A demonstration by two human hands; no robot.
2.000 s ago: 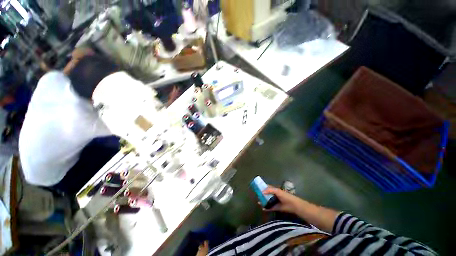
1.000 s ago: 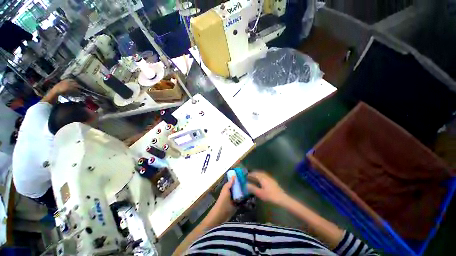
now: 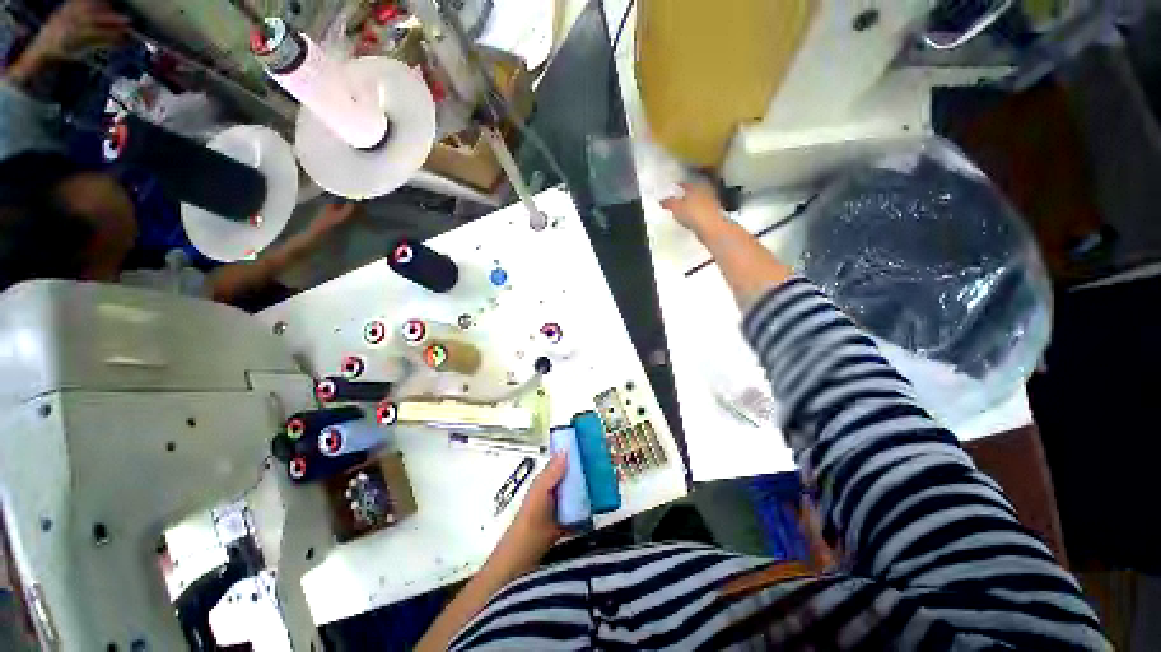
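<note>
My left hand holds a light blue thread spool and a teal thread spool side by side, over the front edge of the white sewing table. A dark end shows below the light blue spool. My right hand is stretched far forward over the neighbouring table, beside the base of the yellowed machine. Its fingers are small and blurred against a pale patch, so I cannot tell whether they hold anything. More spools stand on the sewing table, among them a black spool and an olive spool.
The cream machine arm fills the left. A bobbin box, control panel and bobbin tray are on the sewing table. Bagged dark fabric lies on the right-hand table. Large thread cones and a person's arm are behind.
My right hand has left the spools and reached forward to the neighbouring table. My left hand keeps the light blue and teal spools. The view has moved closer over both tables.
</note>
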